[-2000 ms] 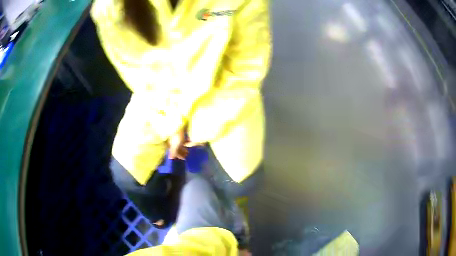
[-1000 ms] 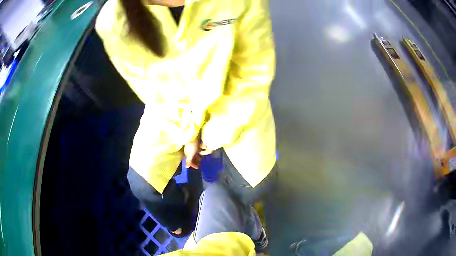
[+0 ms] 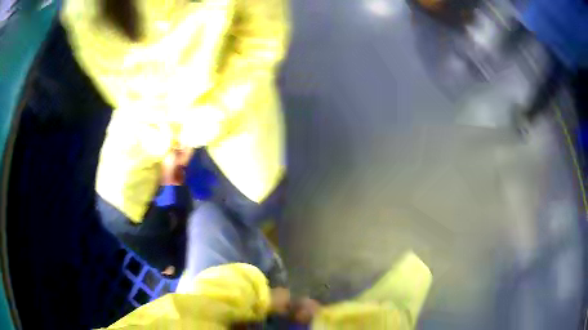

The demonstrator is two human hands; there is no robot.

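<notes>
My left hand (image 3: 279,301) and my right hand (image 3: 305,309) are close together at the bottom edge, small, blurred and partly cut off. Yellow smock sleeves cover both arms. I cannot tell whether the hands touch or hold anything. Facing me, a person in a yellow smock (image 3: 251,122) is seated, with their hands (image 3: 175,166) together in their lap. Blue plastic (image 3: 201,176), perhaps a stool, shows between the person's legs.
A blue lattice pallet (image 3: 138,277) lies low at the lower left. A green line edge (image 3: 8,116) curves along the far left. Grey floor (image 3: 387,161) lies to the right. Someone or something blue (image 3: 561,29) is blurred at the top right.
My hands now show at the bottom edge. The seated person appears further left and higher. The orange-yellow forks at right are out of view, and a blue shape has appeared at the top right.
</notes>
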